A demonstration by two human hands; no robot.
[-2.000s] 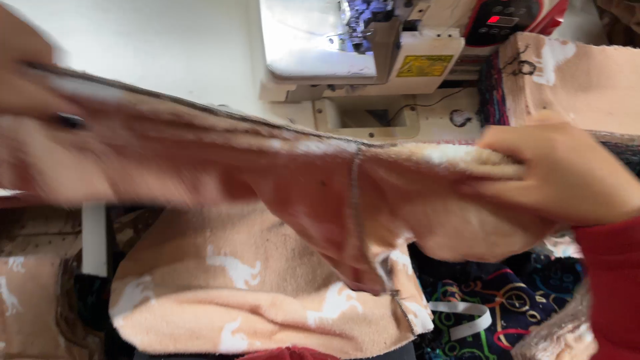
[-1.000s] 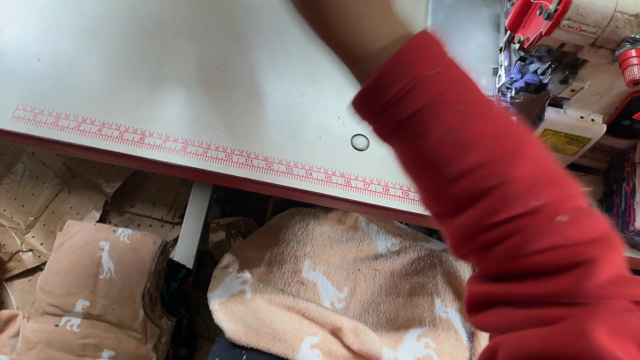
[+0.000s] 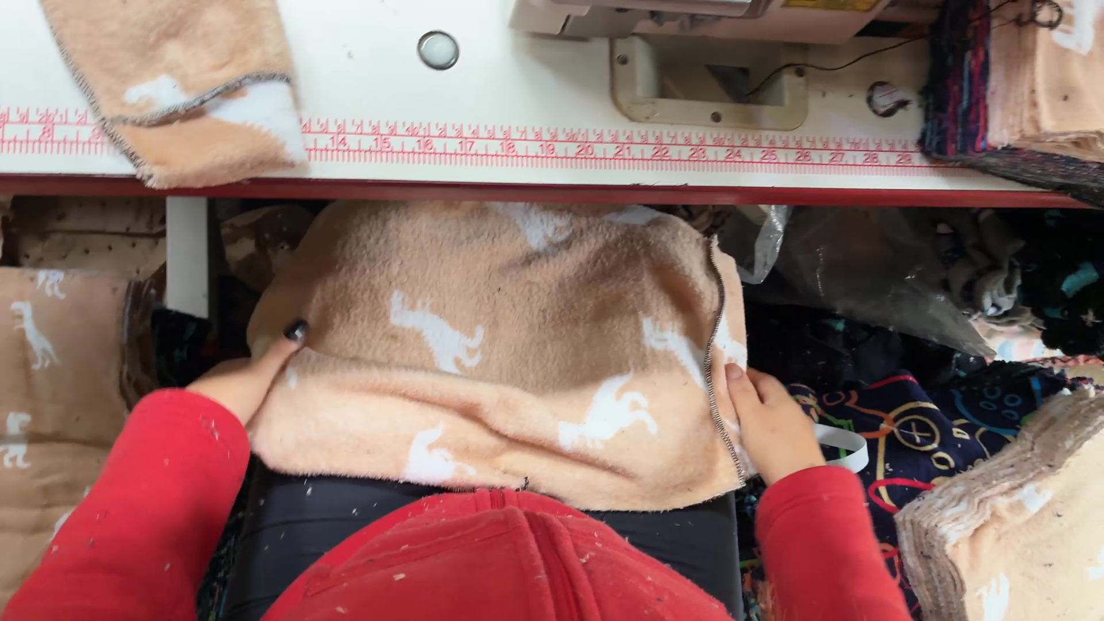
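A tan fleece piece (image 3: 535, 345) with white dinosaur shapes lies across my lap, its upper part under the table edge. My left hand (image 3: 263, 366) is at its left side, the thumb on top and the other fingers hidden beneath the cloth. On the right side my right hand (image 3: 768, 418) grips the edge beside a dark overlocked seam, thumb uppermost. Another tan fleece piece (image 3: 198, 86) with dark edge stitching lies on the table at the upper left, apart from both hands.
The white sewing table (image 3: 362, 69) has a red ruler strip and red front edge. Part of a sewing machine (image 3: 690, 13) stands at the top. Stacked tan fabric (image 3: 1044, 78) sits at the upper right, more fabric stacks (image 3: 1018, 517) at lower right and folded fabric (image 3: 65, 379) at left.
Two seconds ago both hands stretched a fleece piece above the table; one second ago an arm reached over the table. Now both hands are on the lap piece, and a stitched piece shows on the table.
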